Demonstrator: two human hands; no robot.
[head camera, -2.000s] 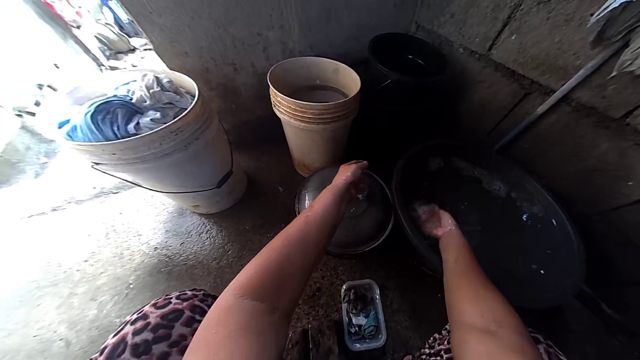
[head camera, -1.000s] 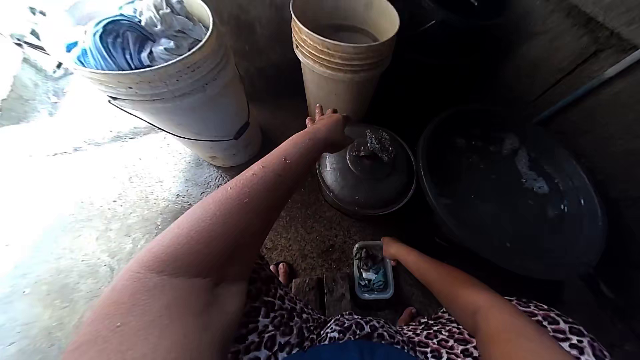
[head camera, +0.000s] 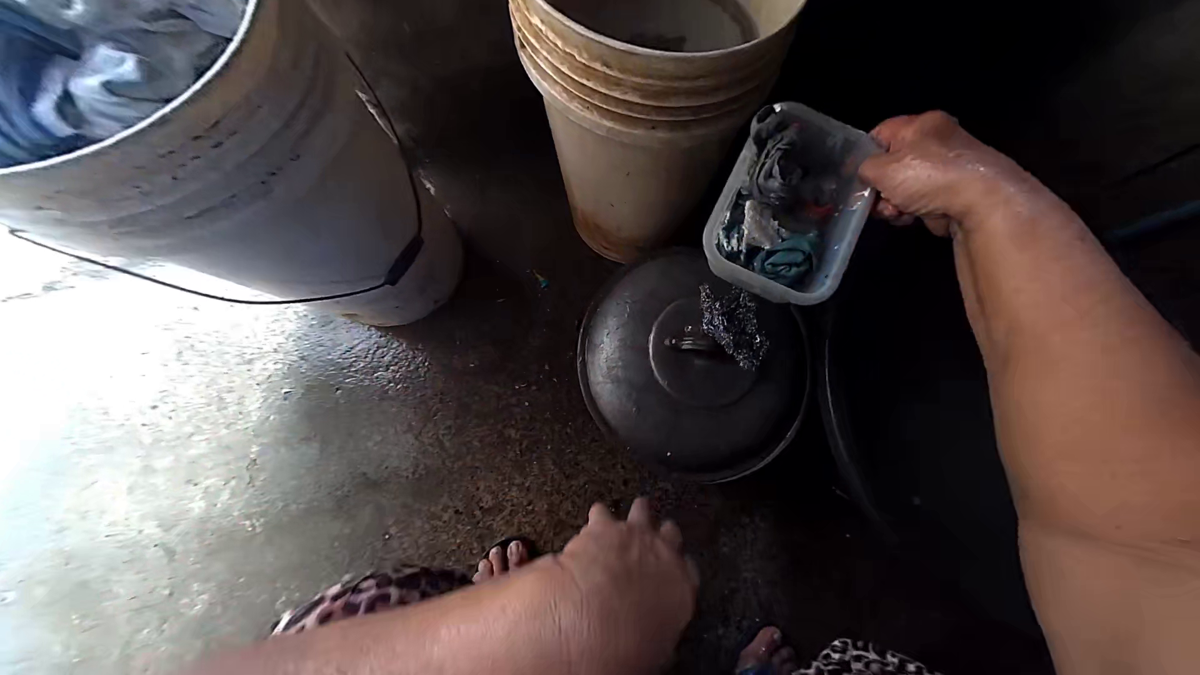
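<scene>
My right hand (head camera: 923, 173) grips the right rim of a clear plastic tub (head camera: 848, 248), raised and tilted over the far right edge of a dark metal pot lid (head camera: 637, 394). Wet dark and teal cloths (head camera: 783, 258) lie inside the tub. A metal scouring pad (head camera: 734, 325) rests on the lid beside its handle. My left hand (head camera: 628, 572) is low over the floor, nearer to me than the lid, its fingers pointing forward. Its palm side is hidden.
A large white bucket (head camera: 234, 187) with wet clothes (head camera: 112, 66) stands at the left, its wire handle hanging down. Stacked beige buckets (head camera: 628, 159) stand behind the lid. A dark basin (head camera: 839, 431) is at the right, mostly in shadow. My feet are at the bottom.
The tub was on the floor near me with my right hand at it; now that hand holds it up by the lid. My left hand has left the lid and come back toward me.
</scene>
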